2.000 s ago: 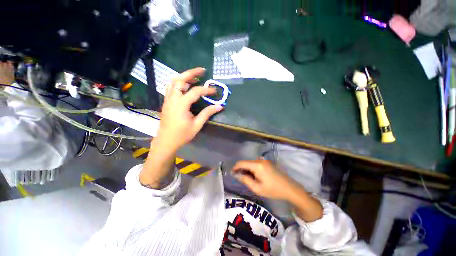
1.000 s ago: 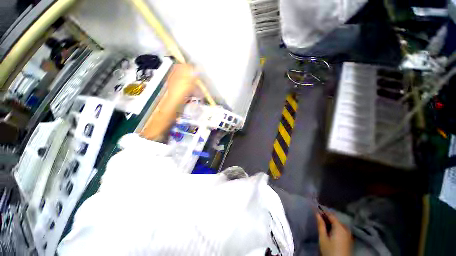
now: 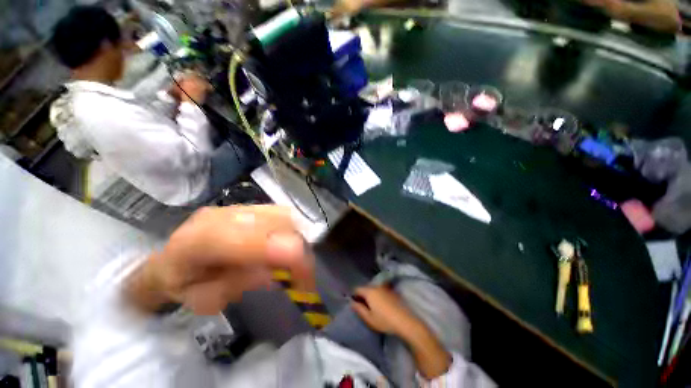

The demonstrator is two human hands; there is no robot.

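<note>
My left hand [image 3: 231, 254] is raised in front of me at the left, large and blurred, with its fingers bent. The blur hides whether anything is between its fingers. My right hand [image 3: 386, 311] is low over my lap, below the bench edge. Its fingers are closed around a thin dark tool [image 3: 358, 300], probably tweezers, of which little shows. On the green bench [image 3: 523, 201] lie a clear dotted sheet [image 3: 419, 177] with a white paper piece [image 3: 460, 198] against it. The white ring is not visible.
A yellow-handled brush [image 3: 563, 284] and a second yellow-handled tool [image 3: 583, 303] lie on the right. Clear cups [image 3: 454, 95] line the back. A black device [image 3: 314, 91] stands at the left end. A person [image 3: 129, 136] in white sits beyond it.
My view swung left to side trays and back to the bench. My left hand, which held a white ring over the bench, reached to the trays and is now raised at the left.
</note>
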